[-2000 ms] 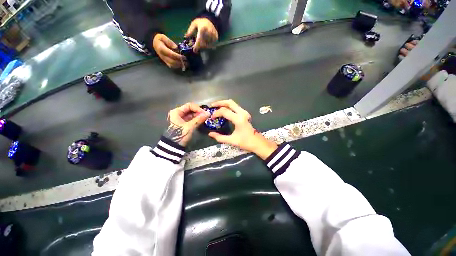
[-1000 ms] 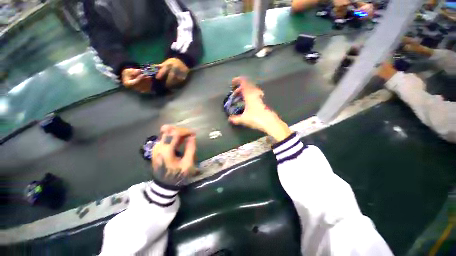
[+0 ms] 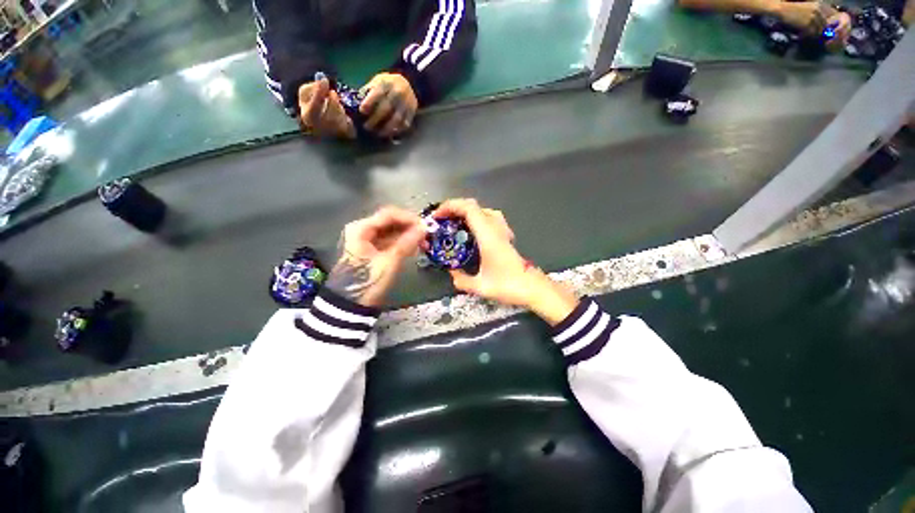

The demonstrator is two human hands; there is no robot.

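Observation:
A black round electronic unit [image 3: 450,246] with an open end of purple and blue parts is held over the belt near its edge rail. My right hand [image 3: 499,258] grips it from the right with thumb and fingers. My left hand [image 3: 376,255] is at its upper left side, fingertips pinched together at a small pale part [image 3: 431,225] on the unit's rim. Whether the left fingertips grip that part is hard to tell. Another unit [image 3: 297,280] with a purple and green open end lies on the belt beside my left wrist.
More units lie on the grey belt [image 3: 562,170], at left [image 3: 132,204] and lower left [image 3: 92,330]. A black box-like part [image 3: 670,76] lies at the back. A person opposite works on a unit [image 3: 351,97]. A grey post [image 3: 818,150] stands right. A dark phone [image 3: 453,495] lies near me.
My right hand has brought a unit from farther up the belt back towards me. My left hand has left the unit now beside its wrist and joined the right hand at the held one.

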